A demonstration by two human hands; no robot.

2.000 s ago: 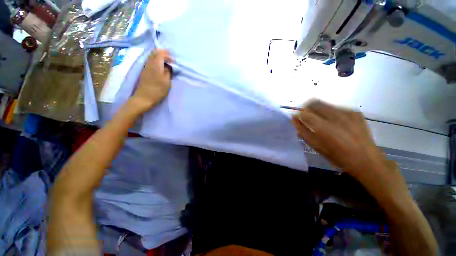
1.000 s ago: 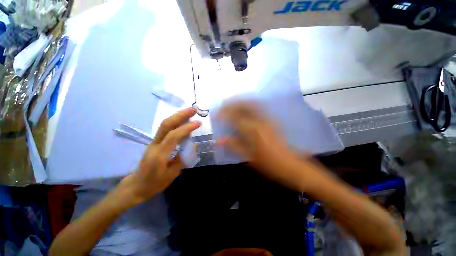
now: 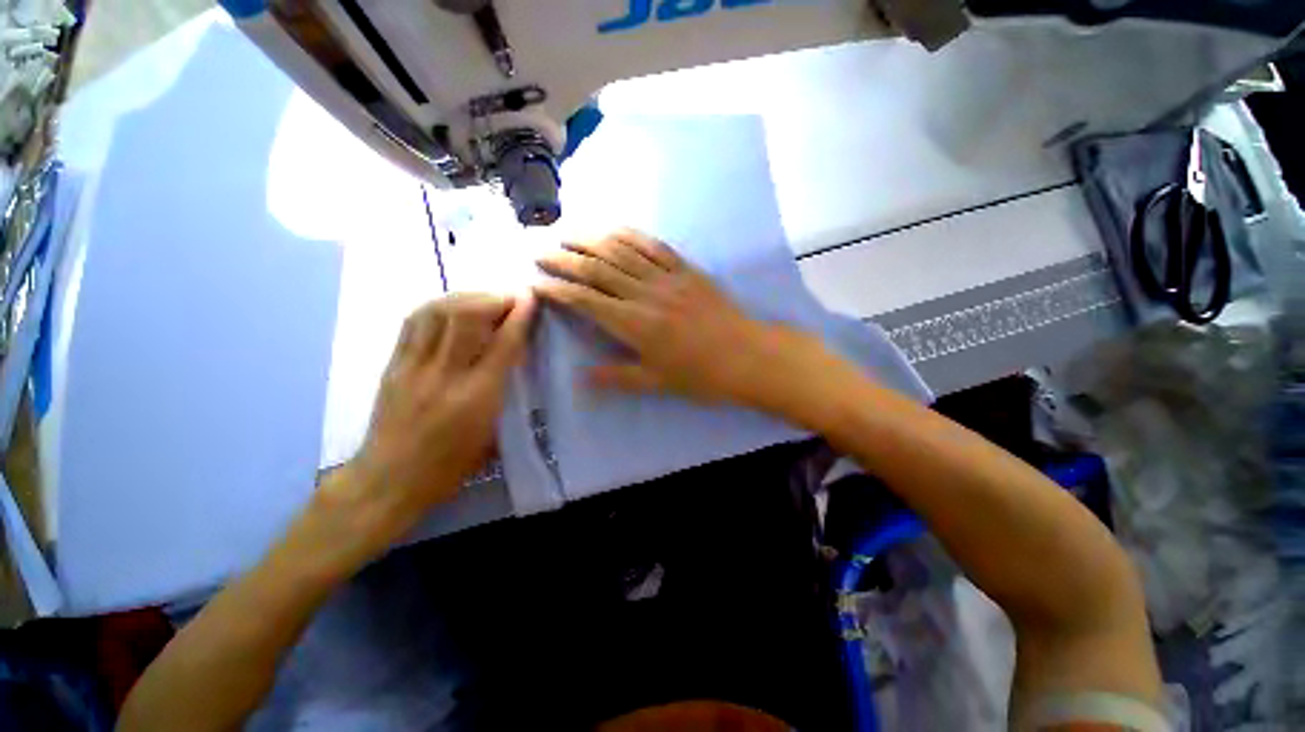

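A light blue cut panel (image 3: 673,443) lies on the machine bed right of the needle area and overhangs the front edge. A narrow blue strip (image 3: 531,455) runs along its left edge. My left hand (image 3: 455,375) pinches the strip's upper part between thumb and fingers, just below the presser area. My right hand (image 3: 666,318) lies palm down on the panel, fingers spread, its fingertips beside my left fingertips. The white sewing machine head (image 3: 716,36) is above; bright lamp glare hides the needle and presser foot.
A stack of larger blue panels (image 3: 193,343) lies at left, with strips (image 3: 29,529) at the far left edge. Black-handled scissors (image 3: 1181,250) lie on a grey cloth at right. A blue-rimmed basket (image 3: 859,572) stands below right. A printed ruler band (image 3: 1002,322) runs along the front edge.
Both hands have come together at the panel's left edge below the machine head. My left hand now pinches the strip there. The view has shifted, so the machine head appears further left.
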